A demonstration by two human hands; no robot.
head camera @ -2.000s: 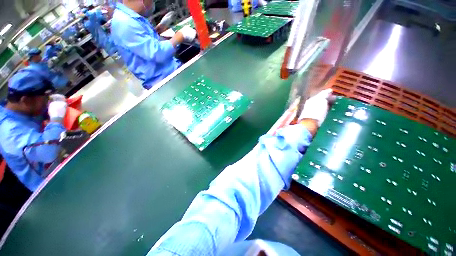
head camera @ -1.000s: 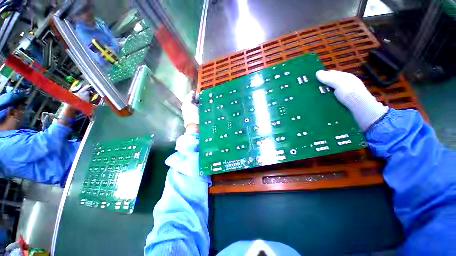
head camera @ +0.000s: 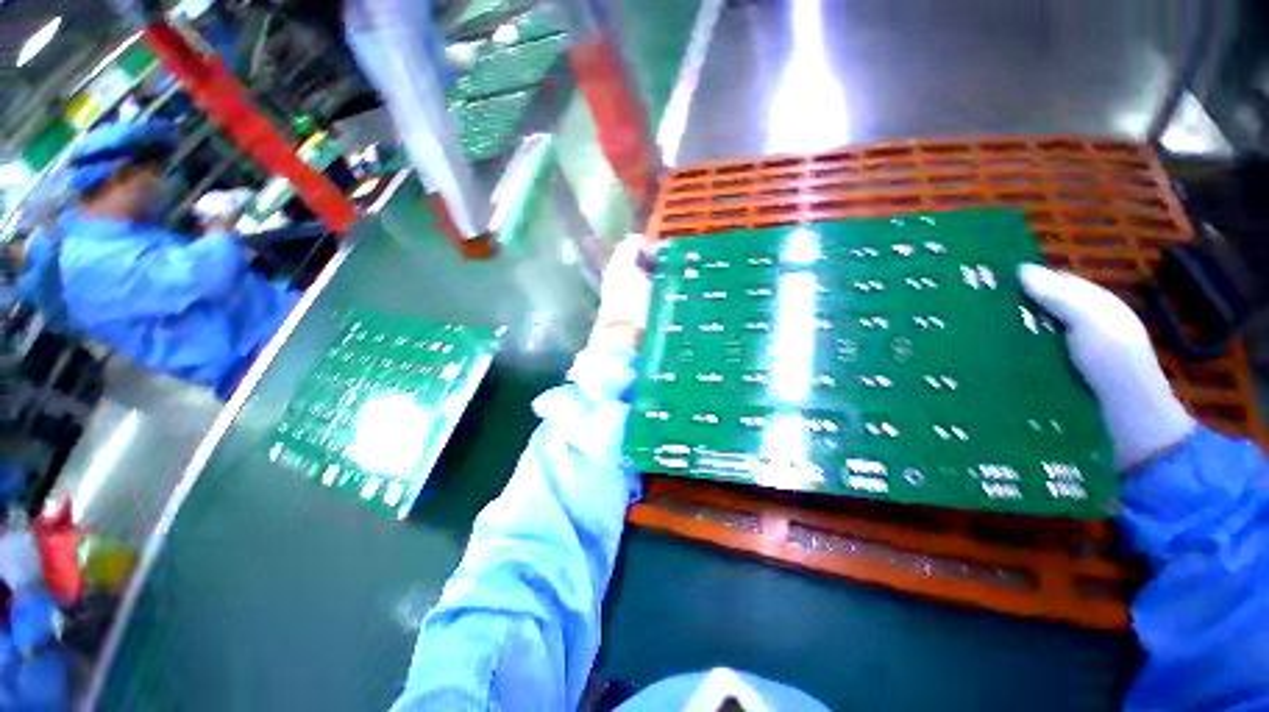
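A large green printed circuit board (head camera: 849, 362) with white and silver spots lies on or just over the orange-brown slotted tray (head camera: 891, 549); a gap cannot be told. My left hand (head camera: 624, 295), in a white knit glove, holds its left edge near the far corner. My right hand (head camera: 1109, 355), also gloved in white, holds its right edge. The fingers under the board are hidden. Light glares on the board's middle.
Another green board (head camera: 383, 410) lies on the dark green conveyor belt (head camera: 251, 598) at left. A clear guard panel with a metal frame (head camera: 418, 125) stands beyond my left hand. A person in blue (head camera: 167, 278) is across the belt. A dark object (head camera: 1200, 299) is at the tray's right.
Two seconds ago only my left hand showed, at the board's edge; then both hands held it. Since one second ago the view has shifted, and the held board appears further right and turned slightly clockwise.
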